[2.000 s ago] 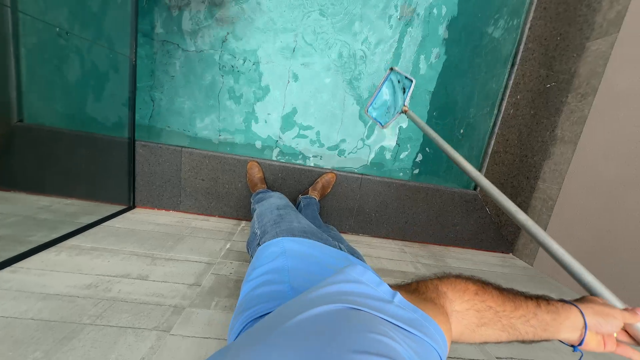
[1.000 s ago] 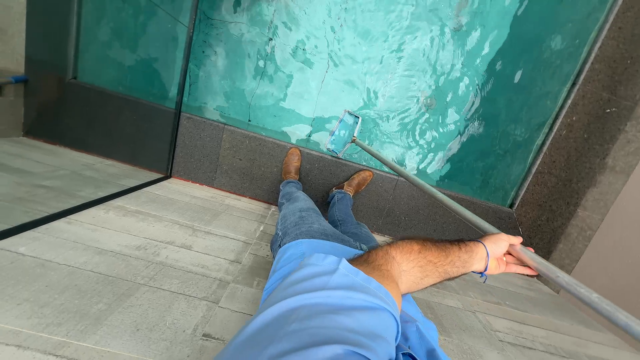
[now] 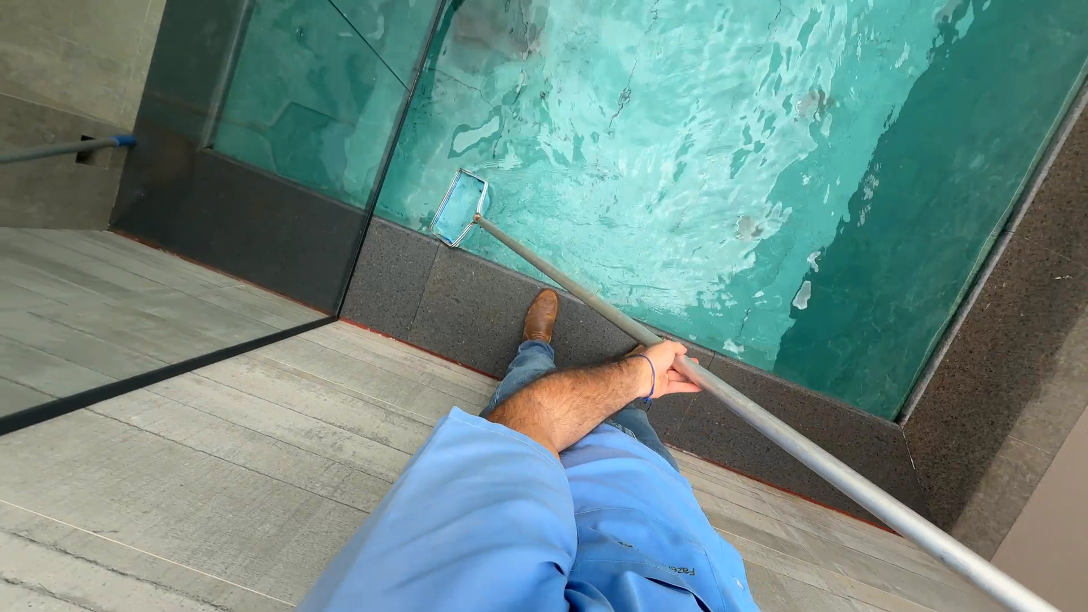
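Note:
My left hand [image 3: 667, 370] is closed around a grey metal pole [image 3: 790, 429], reaching across in front of my body. The pole runs from the lower right corner up to a leaf skimmer [image 3: 460, 208] with a light rectangular frame and pale blue mesh. The skimmer is at the pool's near edge, left of my feet and close to the glass panel; how deep it sits in the water I cannot tell. Turquoise pool water [image 3: 646, 170] ripples beyond it. My right hand is out of view, as is the pole's rear end.
Dark stone coping [image 3: 467, 293] borders the pool, with my brown shoe [image 3: 541, 316] on it. A dark-edged glass panel [image 3: 280, 221] stands at left. Beyond it another pole [image 3: 68, 151] with a blue end shows. Grey plank-like flooring [image 3: 255, 476] lies behind the coping.
The skimmer has come from farther out in the pool to the near edge, then left along it toward the glass panel. My left hand has moved left with the pole. The view has shifted.

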